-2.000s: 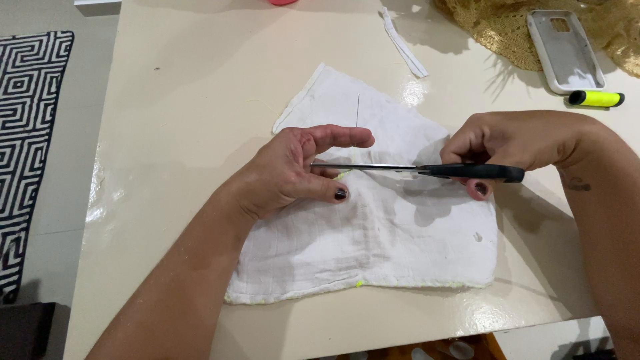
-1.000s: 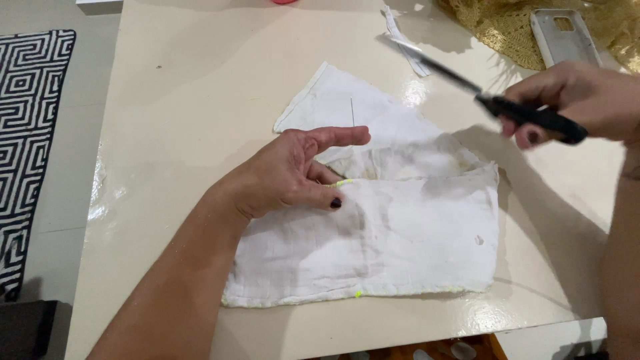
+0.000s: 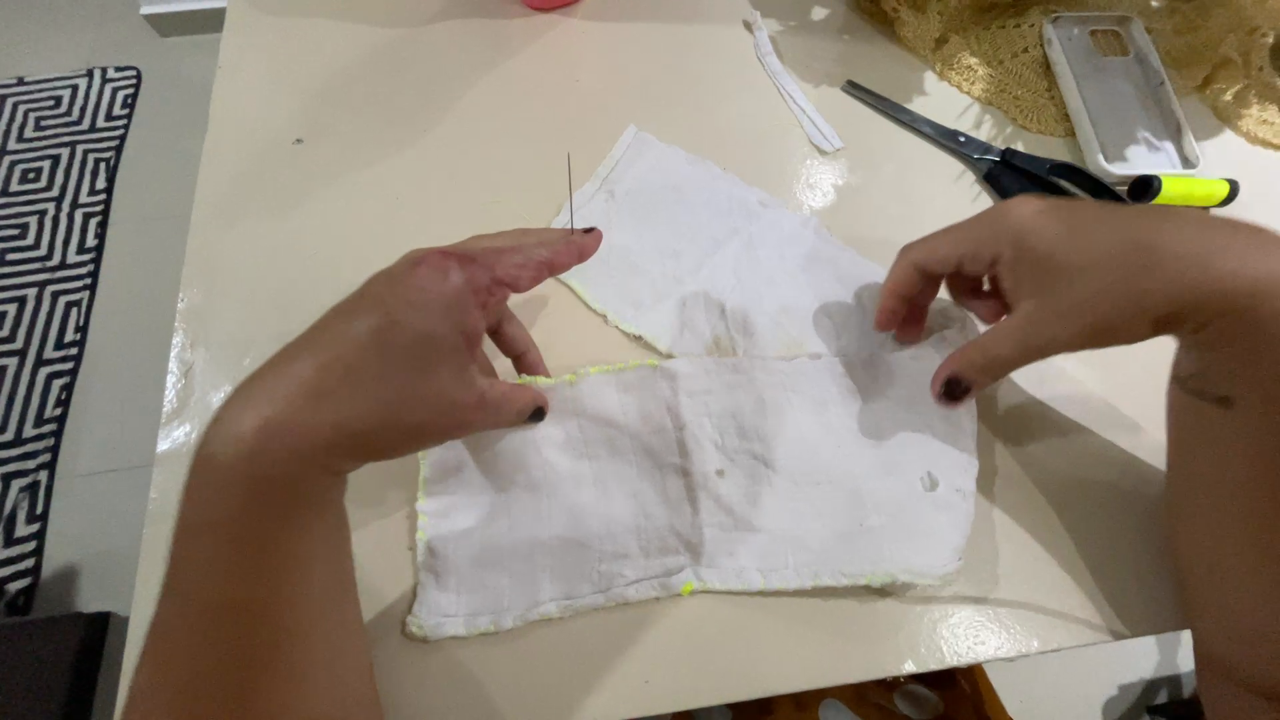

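A white cloth [image 3: 800,450] with neon-yellow stitching along its edges lies folded on the table; its upper layer fans out behind, and a small hole shows near the right side. My left hand [image 3: 430,340] is at the cloth's stitched edge, its thumb on top and a finger behind the edge. A sewing needle [image 3: 570,190] stands up at my left index fingertip. My right hand [image 3: 1010,290] hovers over the cloth's right end, fingers apart, holding nothing. Scissors with black handles [image 3: 985,150] lie on the table beyond my right hand.
A spool of neon-yellow thread [image 3: 1183,191] lies beside a pale phone case [image 3: 1120,95] on a gold lace cloth [image 3: 980,70]. A narrow white fabric strip [image 3: 790,85] is at the back of the table [image 3: 380,130]. A patterned rug [image 3: 50,280] is on the floor at left.
Two seconds ago my right hand held the scissors at the cloth's edge; it has since laid them on the table and come back over the cloth. My left hand has stayed at the edge.
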